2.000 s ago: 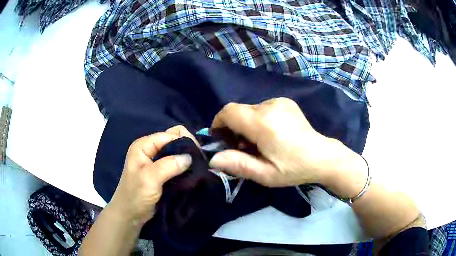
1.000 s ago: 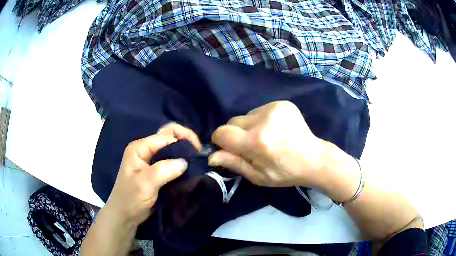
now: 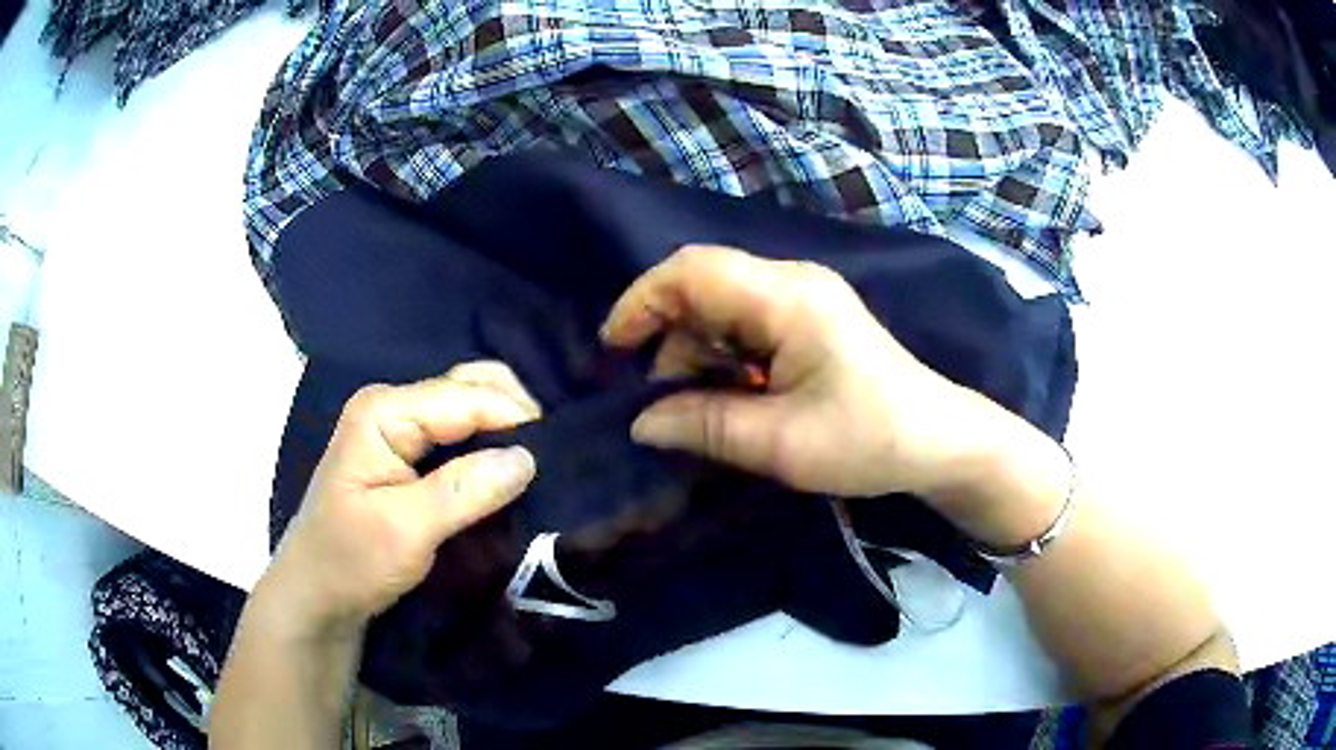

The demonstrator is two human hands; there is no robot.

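A garment lies in front of me, with a dark navy upper part (image 3: 396, 301) and a blue, white and brown plaid part (image 3: 703, 125) beyond it. My left hand (image 3: 418, 491) pinches the navy cloth between thumb and fingers. My right hand (image 3: 806, 381) holds the cloth edge near its thumb; a small orange-red spot shows in its palm, but the tool there is mostly hidden. A white tape loop (image 3: 557, 586) stands out on the dark cloth below my hands. A second white loop (image 3: 879, 572) lies below my right wrist.
The garment lies on a white table (image 3: 139, 352) with a curved edge. More plaid cloth (image 3: 1121, 73) lies at the far right, and dark patterned cloth (image 3: 183, 37) at the far left. A black floral item (image 3: 161, 645) is below the table's left edge.
My hands have moved slightly apart, and my right fingers have opened somewhat and risen. The white loop has shifted left and down with the turned cloth. The blades seen earlier no longer show.
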